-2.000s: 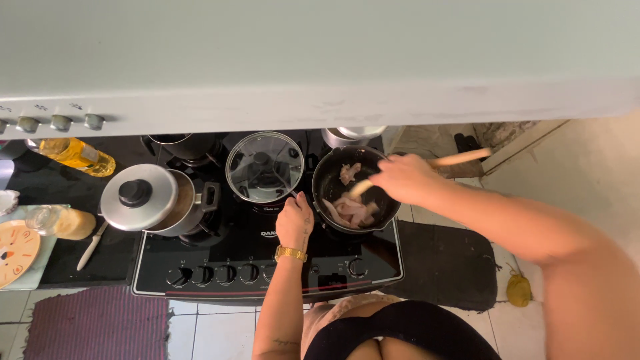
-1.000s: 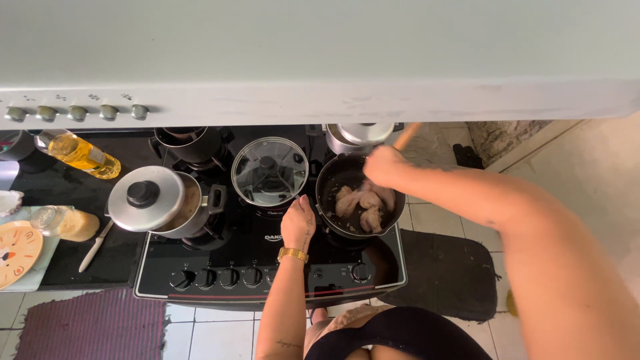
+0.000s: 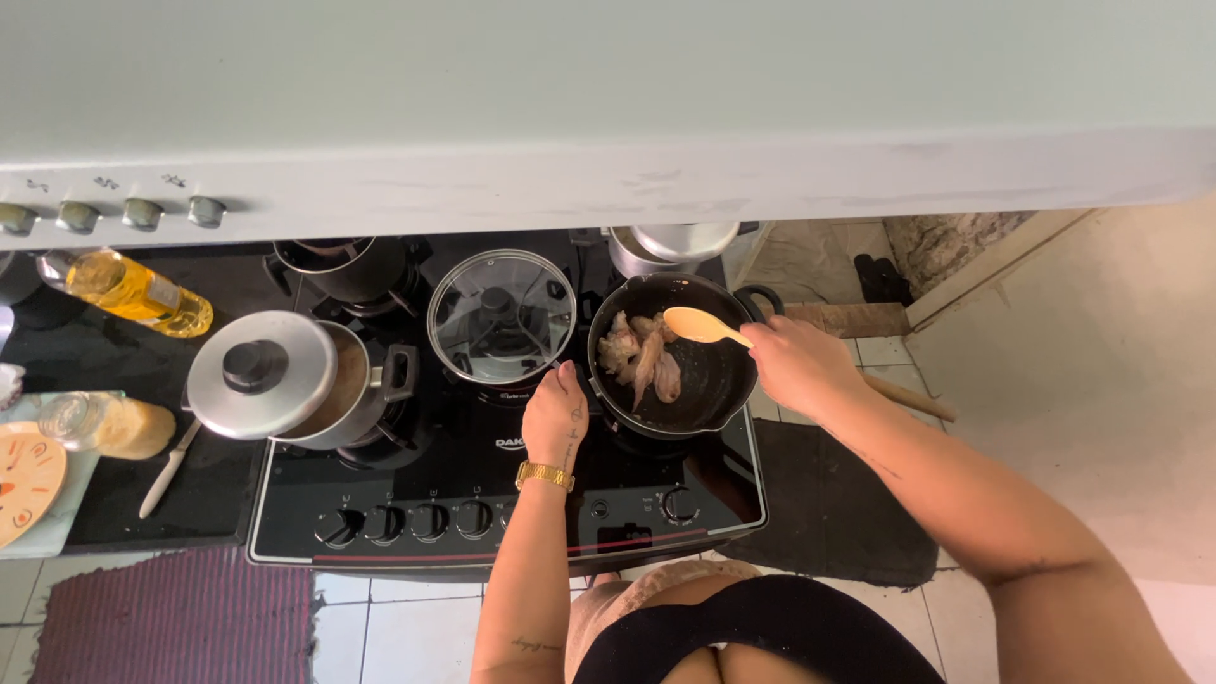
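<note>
My right hand point(image 3: 798, 366) grips a wooden spoon point(image 3: 701, 326), its bowl raised over the dark pot point(image 3: 727, 380) and its handle sticking out past my wrist. Pieces of meat, apparently chicken point(image 3: 644, 359), lie in the left part of that pot. My left hand point(image 3: 556, 413), with a gold watch at the wrist, is closed at the pot's left side, seemingly on its handle, which is mostly hidden. Just above the left hand rests a glass lid point(image 3: 502, 318) with a black knob.
On the black cooktop point(image 3: 456, 475) stand an aluminum pot point(image 3: 353, 418) with its lid point(image 3: 261, 375) askew, a dark pot point(image 3: 347, 271) and a silver pot point(image 3: 636, 255). Left are an oil bottle point(image 3: 138, 293), a glass jar point(image 3: 109, 425), a knife point(image 3: 169, 475) and a plate point(image 3: 28, 480). A range hood point(image 3: 570, 180) overhangs the front.
The spoon was down among the meat two seconds ago; now its bowl is lifted above it. The meat pieces lie gathered differently in the pot. My left hand stays beside the pot.
</note>
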